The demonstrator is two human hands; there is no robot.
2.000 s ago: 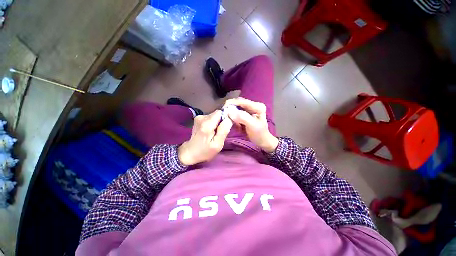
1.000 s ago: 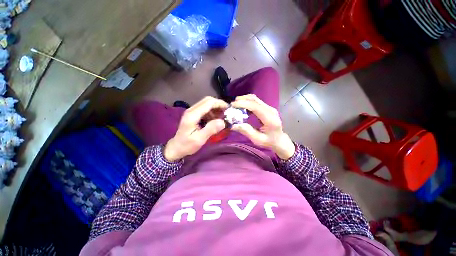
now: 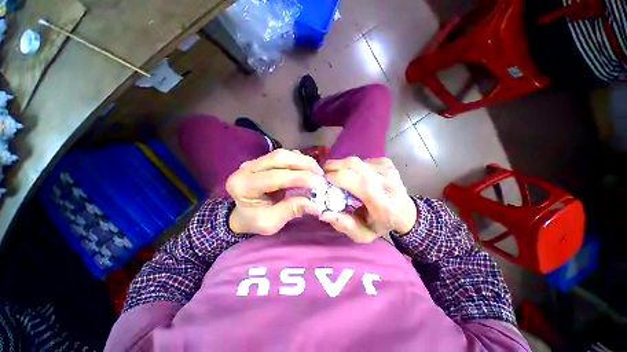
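A small white to pale-blue knobbly piece (image 3: 333, 199) is held above my lap, between the fingertips of both hands. My left hand (image 3: 273, 192) grips its left side with thumb and fingers. My right hand (image 3: 370, 197) grips its right side. The fingers cover much of the piece, and its fine detail is blurred. On the workbench (image 3: 103, 86) at the upper left lie a thin tan stick (image 3: 96, 48) and a round white spot (image 3: 29, 42) on a brown board (image 3: 42, 58).
Pale-blue pieces (image 3: 5, 137) line the left picture edge. A blue crate (image 3: 130, 199) with grey-white pieces stands below the bench. A crumpled clear bag (image 3: 258, 34) and a blue bin (image 3: 317, 20) are at the top. Red stools (image 3: 474, 58) stand right; a person's striped clothing (image 3: 595, 41) shows upper right.
One second ago my hands were slightly higher and farther apart around the piece; now they are lower and closer together. The view has shifted, and less of the bench shows.
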